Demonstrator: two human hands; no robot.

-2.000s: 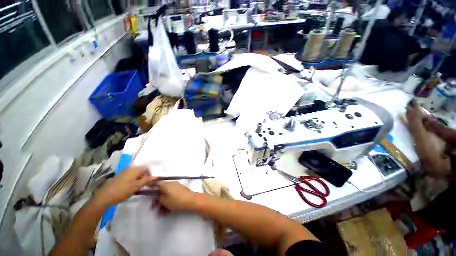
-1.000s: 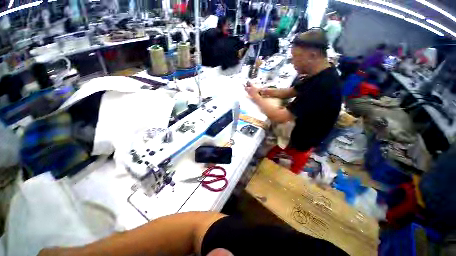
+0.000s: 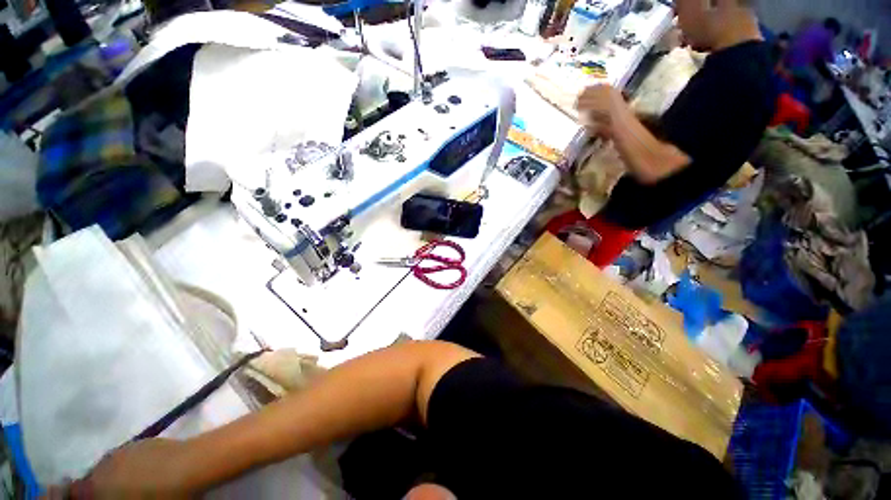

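Observation:
A stack of white cut fabric panels (image 3: 98, 342) with beige layers at its edge lies at the left. A dark narrow tie (image 3: 200, 391) crosses it slantwise. My right hand (image 3: 127, 474) is at the lower left, at the tie's lower end, blurred and partly cut off by the picture's edge. Its fingers are not clear, so I cannot tell whether it grips the tie. My left hand is not in view. A small skin-coloured patch shows at the bottom middle; I cannot tell what it is.
A white sewing machine (image 3: 371, 176) stands on the white table (image 3: 391, 327). Red-handled scissors (image 3: 440, 265) and a black phone (image 3: 442, 215) lie beside it. A cardboard box (image 3: 625, 347) is at the right. A person in black (image 3: 699, 127) works beyond it.
The view has swung right and down. My hands were together at the tie on the stack; now only my right hand shows, at the lower left. The other person's hands have moved.

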